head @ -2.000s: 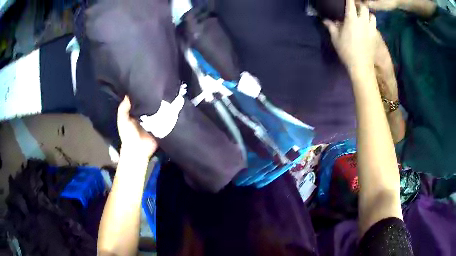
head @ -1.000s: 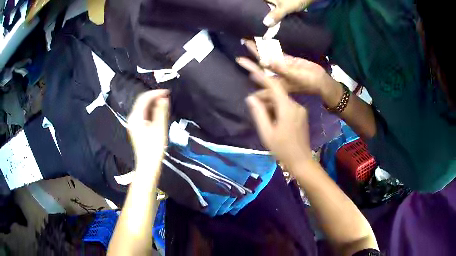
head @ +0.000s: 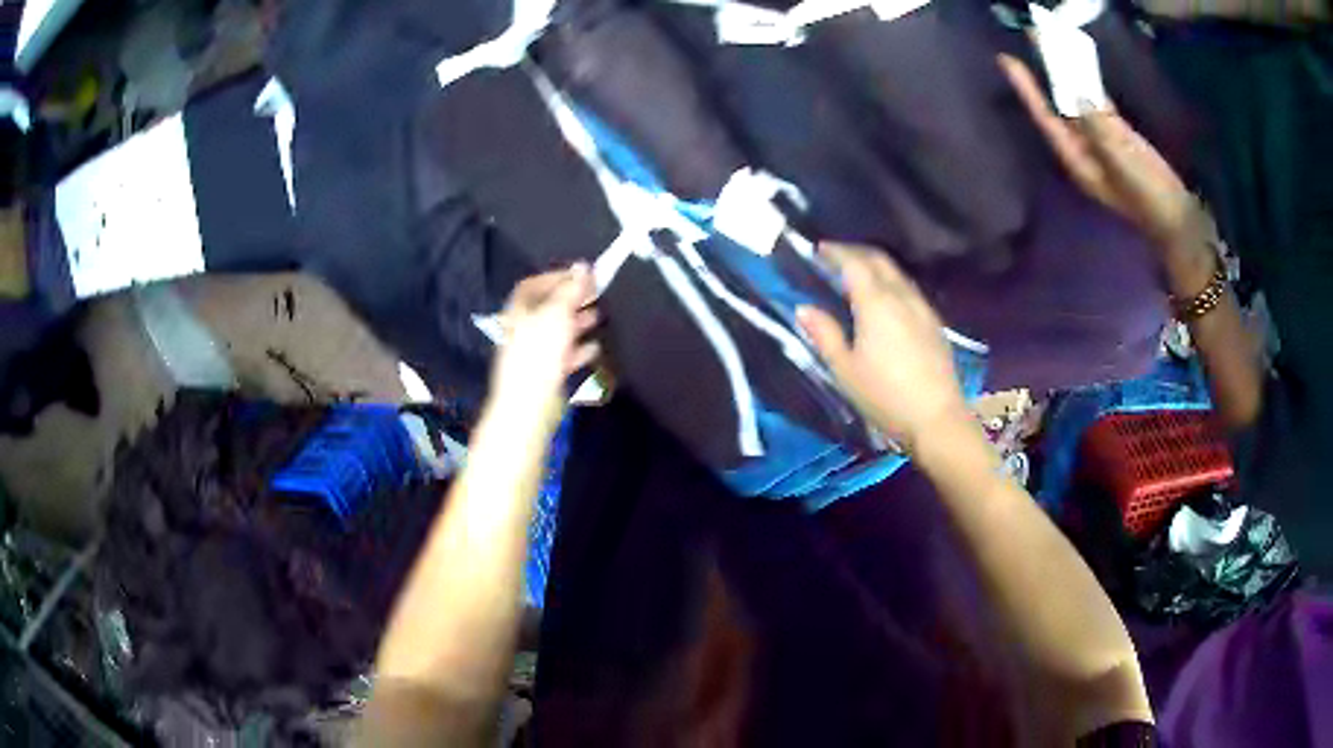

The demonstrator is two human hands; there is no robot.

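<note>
A bundle of dark cut panels with bright blue edges [head: 797, 465] lies in front of me. A white bundle tie [head: 636, 219] is knotted round it, with long loose ends over the dark cloth. A small white ticket [head: 752, 212] sits beside the knot. My left hand [head: 553, 325] is at the bundle's left side, its fingertips closed on a short end of the tie. My right hand [head: 889, 348] is slightly blurred over the bundle's right side, thumb and fingers apart, with nothing seen in it.
More dark bundles with white ties [head: 760, 22] lie behind. Another person's hand [head: 1118, 164] is at the upper right, by a white ticket [head: 1072, 66]. A blue basket [head: 348, 456] is at lower left, a red basket [head: 1158, 460] at right. Brown cardboard [head: 110, 395] lies at left.
My left hand has moved right to the tie. My right hand has moved down and right, away from the other person's hands. The bundle appears higher and further right in view.
</note>
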